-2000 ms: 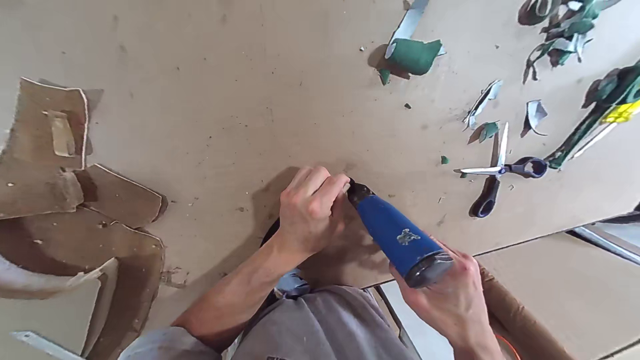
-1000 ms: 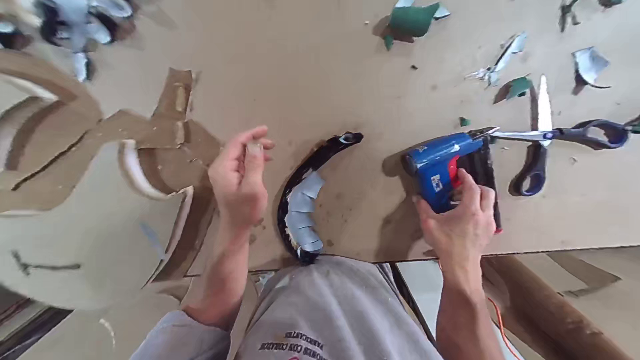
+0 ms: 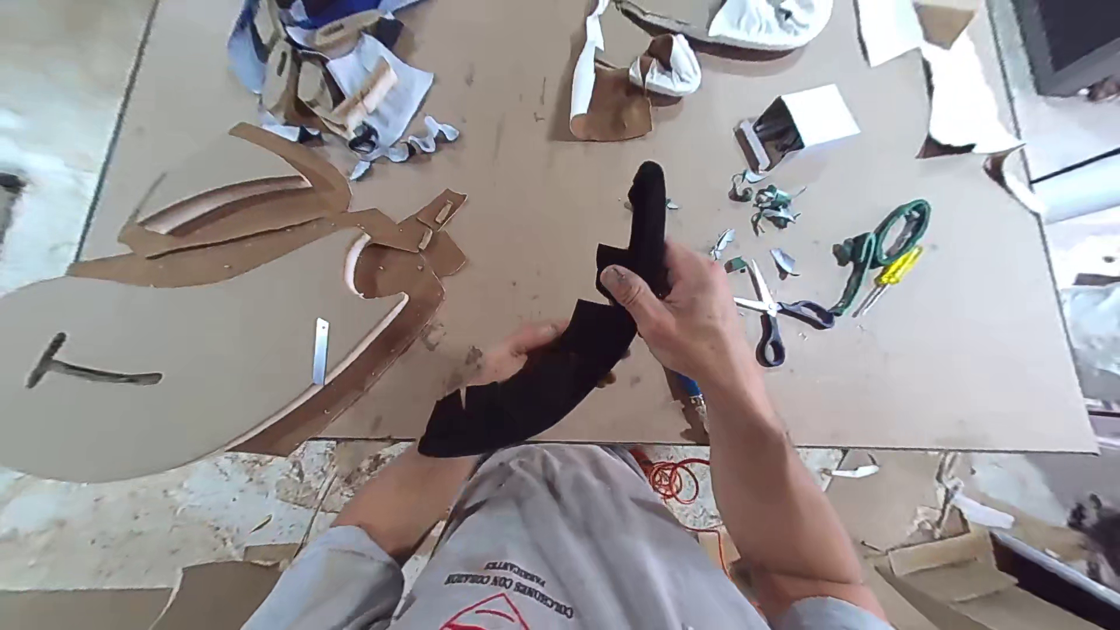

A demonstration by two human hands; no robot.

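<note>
A curved strip covered in black fabric (image 3: 542, 385) is held above the table's near edge, with its cut flaps showing. My left hand (image 3: 516, 350) grips its lower part from behind, partly hidden by the fabric. My right hand (image 3: 691, 306) holds the upper part, thumb on top. Behind my right forearm, a small part of the blue staple gun (image 3: 689, 385) shows on the table. Open scissors with dark handles (image 3: 770, 315) lie to the right of my right hand.
Cut cardboard shapes (image 3: 385, 254) and a short metal strip (image 3: 321, 350) lie at left. Fabric scraps (image 3: 385, 87) are at back left. Green scraps (image 3: 774, 206), a yellow-handled screwdriver (image 3: 897, 267), and a white open box (image 3: 818, 118) are at right. A red hose (image 3: 674, 481) hangs below the edge.
One second ago the curved strip lay on the table with its grey lining up and my right hand held the staple gun. Both hands now hold the strip, black side up; the view has widened.
</note>
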